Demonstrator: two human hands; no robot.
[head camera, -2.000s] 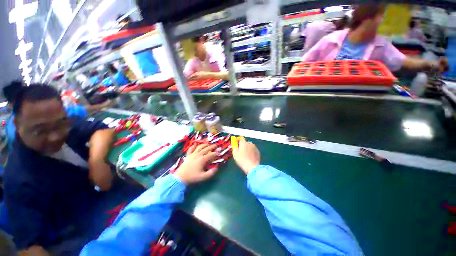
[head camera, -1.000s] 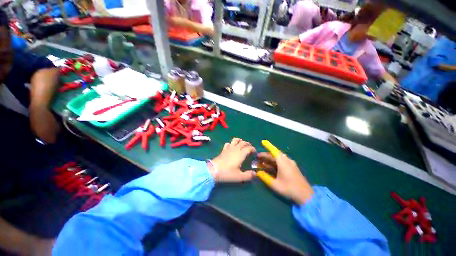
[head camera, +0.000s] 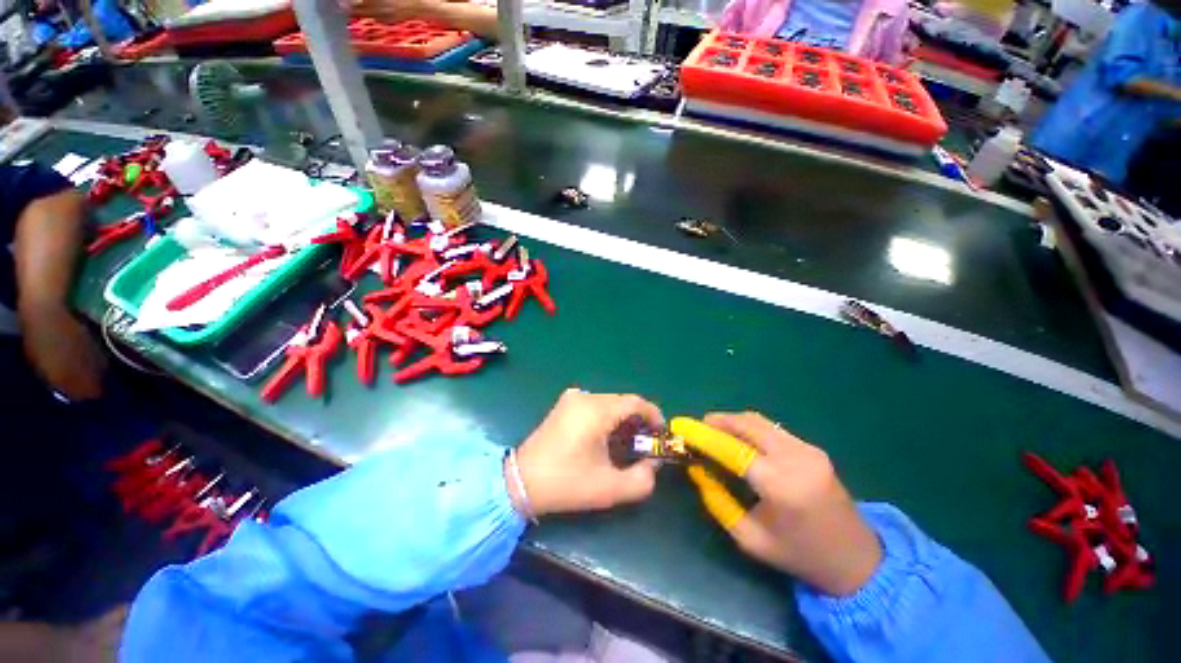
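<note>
A small dark electronic assembly (head camera: 658, 444) with silver and gold parts is held between my two hands above the green bench. My left hand (head camera: 583, 453) grips its dark left end between thumb and fingers. My right hand (head camera: 784, 499), with yellow finger cots on thumb and index finger, touches its right end with the fingertips. The fingers hide part of the assembly.
Red spring clamps (head camera: 434, 304) are piled at left, others (head camera: 1094, 525) at right. A green tray (head camera: 214, 317), two bottles (head camera: 447, 188) and a white divider strip (head camera: 622, 259) lie beyond. Small assemblies (head camera: 877, 321) lie on the belt. A person's arm (head camera: 49, 292) is at far left.
Two seconds ago my left hand was on the clamp pile. Both hands have since come together nearer to me around the assembly. The view has turned downward and to the right.
</note>
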